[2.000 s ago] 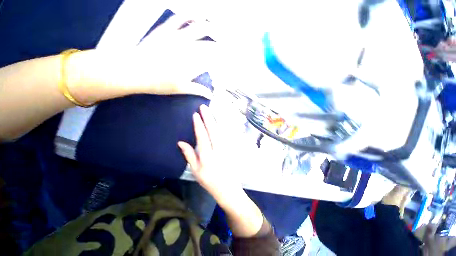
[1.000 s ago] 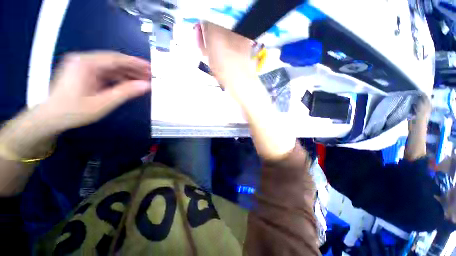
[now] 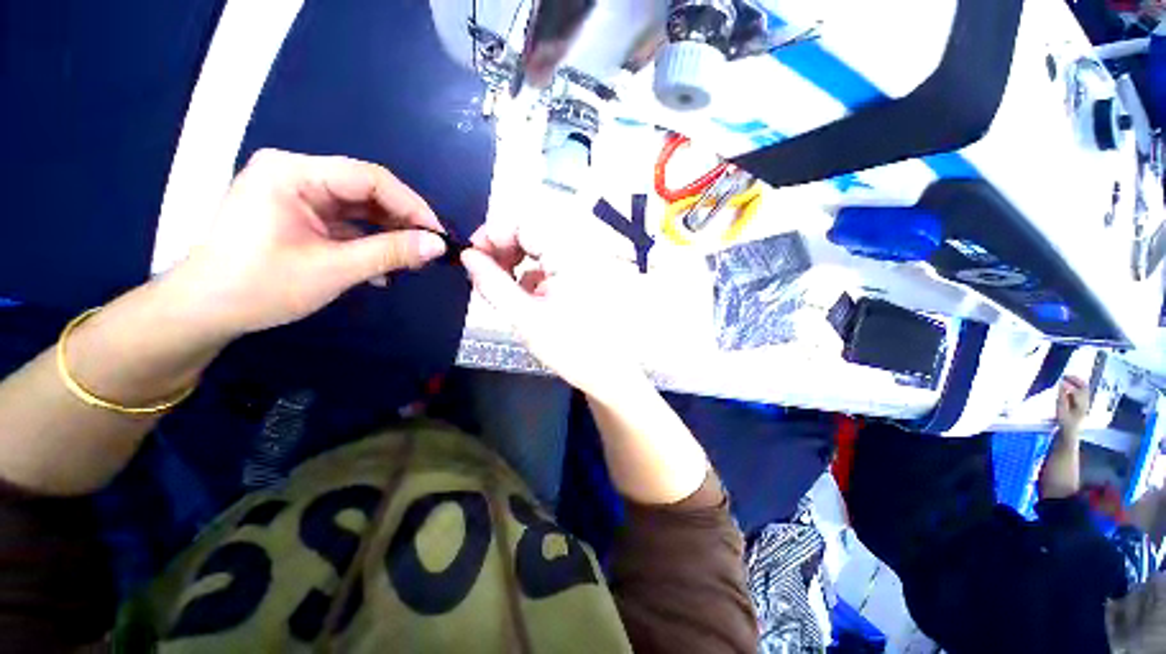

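A small black label (image 3: 453,245) is held between the fingertips of both hands, partly hidden by them. My left hand (image 3: 307,243) pinches its left end and my right hand (image 3: 531,288) its right end. The navy garment piece (image 3: 365,109) lies flat under and behind my left hand, its right edge running beside the presser foot and needle (image 3: 492,77). The label is over the cloth's edge near the table's front. Any print on it cannot be made out.
The white machine head (image 3: 882,64) spans the upper right. Crossed black strips (image 3: 627,233), red and yellow-handled snips (image 3: 707,205), a crinkled plastic bag (image 3: 757,291) and a black rectangle (image 3: 898,339) lie on the table. Another person's hand (image 3: 1072,403) is far right.
My right hand has come back from the strips by the snips to meet my left hand. Both now hold a label. The camera view has shifted.
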